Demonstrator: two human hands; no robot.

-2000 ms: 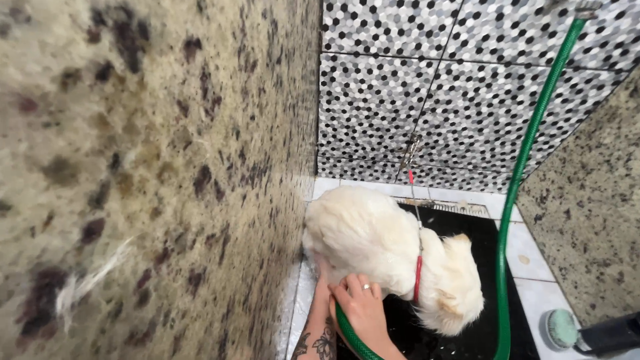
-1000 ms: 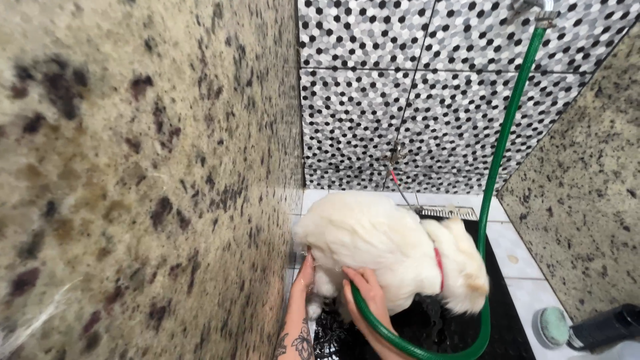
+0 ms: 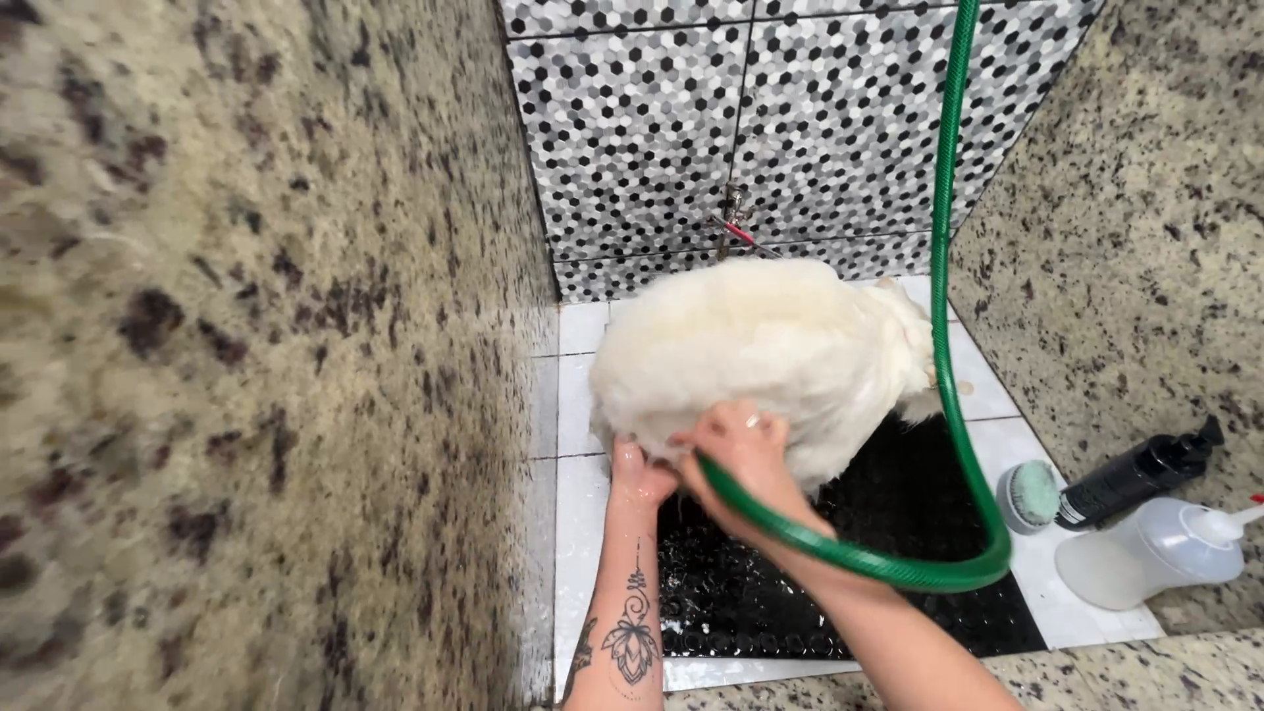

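A wet, cream-white dog (image 3: 731, 346) stands on a black textured rubber mat (image 3: 750, 602), its head turned to the right and partly behind the hose. My right hand (image 3: 736, 444), with a ring on it, holds the end of a green hose (image 3: 849, 555) against the dog's flank. Just left of it, my left hand (image 3: 637, 474) touches the lower hindquarters, its fingers partly hidden in the fur. The hose loops right and rises past the dog's head to the top of the view.
Speckled stone walls (image 3: 247, 346) flank the white tiled floor (image 3: 583, 395). A metal tap (image 3: 733, 202) is on the hexagon-patterned back wall. At the right stand a round green-bristled brush (image 3: 1032, 496), a black pump bottle (image 3: 1136, 479) and a translucent squeeze bottle (image 3: 1136, 553). A stone ledge runs along the front.
The dog's head has turned away toward the back right, and its red collar no longer shows. My right hand has stayed at its side with the hose. The view has shifted, showing the squeeze bottle.
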